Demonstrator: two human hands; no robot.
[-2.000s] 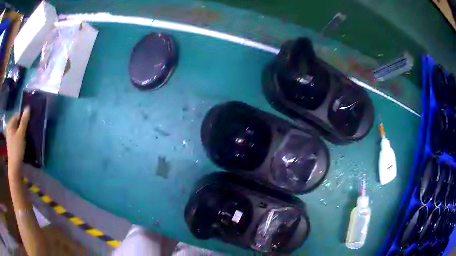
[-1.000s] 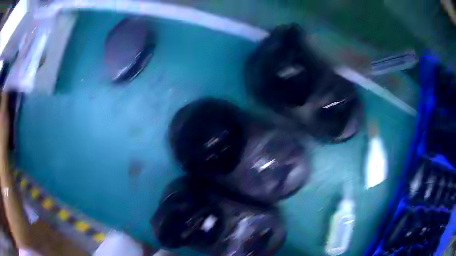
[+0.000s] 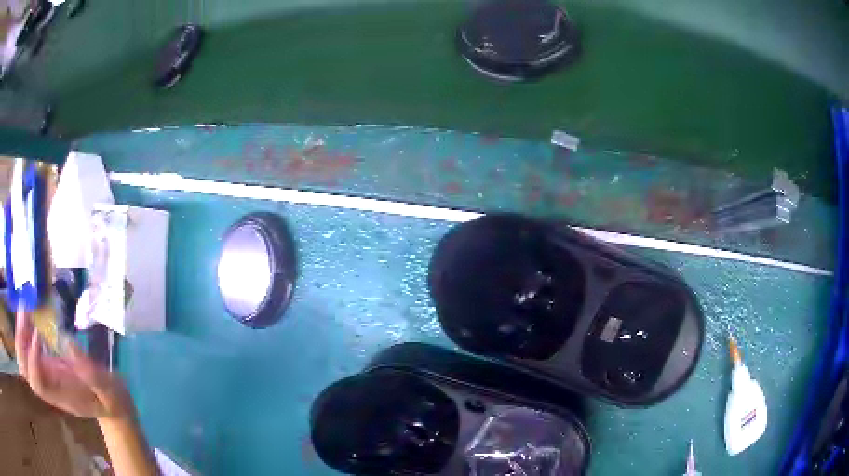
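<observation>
Two glossy black twin-well housings lie on the blue-green bench: the upper one (image 3: 642,270) has a small pale patch in its right well, the lower one (image 3: 470,406) has crinkled clear film in its right well. A white squeeze bottle (image 3: 746,416) with an orange tip lies to their right. Only the thin pale tip of a second bottle (image 3: 691,459) shows at the bottom edge. My left hand (image 3: 70,372) is at the far left, blurred, its fingers beside a blue and white object (image 3: 26,242); whether it grips this is unclear. My right hand is out of the picture.
A black oval cover (image 3: 256,271) lies left of the housings, near a white carton (image 3: 146,265) with clear plastic. Clear blocks (image 3: 759,209) lie beyond the white line. More black pieces (image 3: 518,39) sit on the green surface. A blue tray (image 3: 831,316) borders the right.
The view has tilted up, showing the green surface and cutting off the bottom of the bench. My left hand has left the dark rectangle and is now farther into view, by the blue and white object.
</observation>
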